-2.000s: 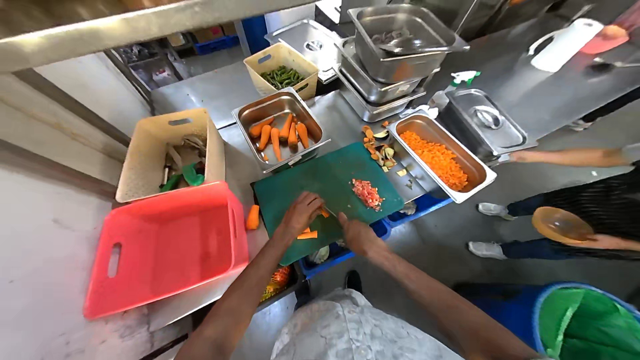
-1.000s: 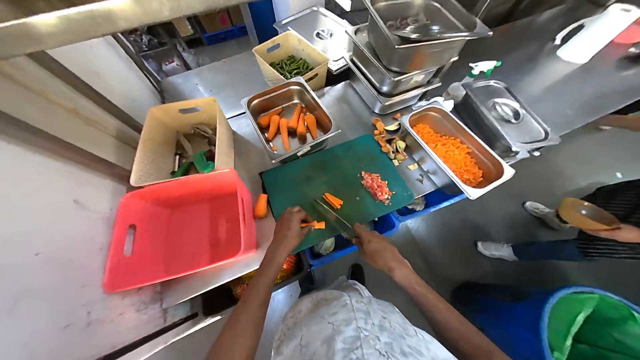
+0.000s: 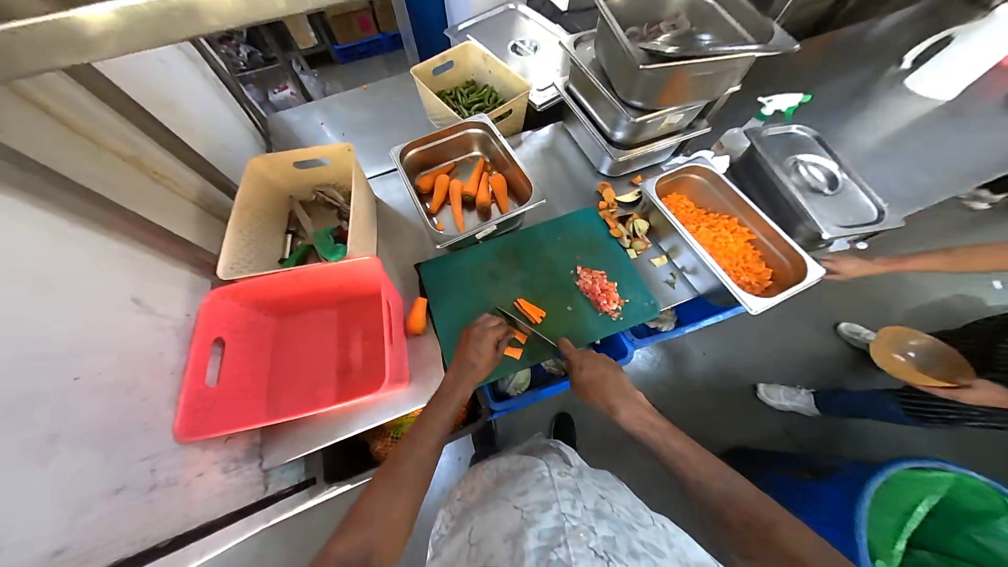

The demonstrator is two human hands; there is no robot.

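My right hand [image 3: 596, 378] is closed around the handle of a kitchen knife [image 3: 529, 327], whose blade lies over the green cutting board [image 3: 504, 276]. Bent fingers of my left hand [image 3: 483, 346] rest at the board's front edge, by the blade tip, against carrot pieces [image 3: 513, 353]. Just beyond the blade lies a small stack of carrot sticks [image 3: 531, 310]. A heap of diced red-and-white food [image 3: 600, 292] is on the board's right part. One carrot piece [image 3: 417, 316] sits left of the board. Whole peeled carrots [image 3: 457, 203] lie in a steel pan [image 3: 504, 228] behind it.
Right of the board stand a steel pan of diced carrot [image 3: 718, 242] and vegetable trimmings [image 3: 633, 234]. A red bin [image 3: 291, 346] and a beige basket [image 3: 298, 157] are at left. Stacked steel pans [image 3: 669, 83] stand behind. Another person's hand [image 3: 846, 266] touches the counter's right side.
The carrot sticks beyond the blade were not there two seconds ago; they show one second ago. My left hand has stayed by the carrot and my right hand on the knife.
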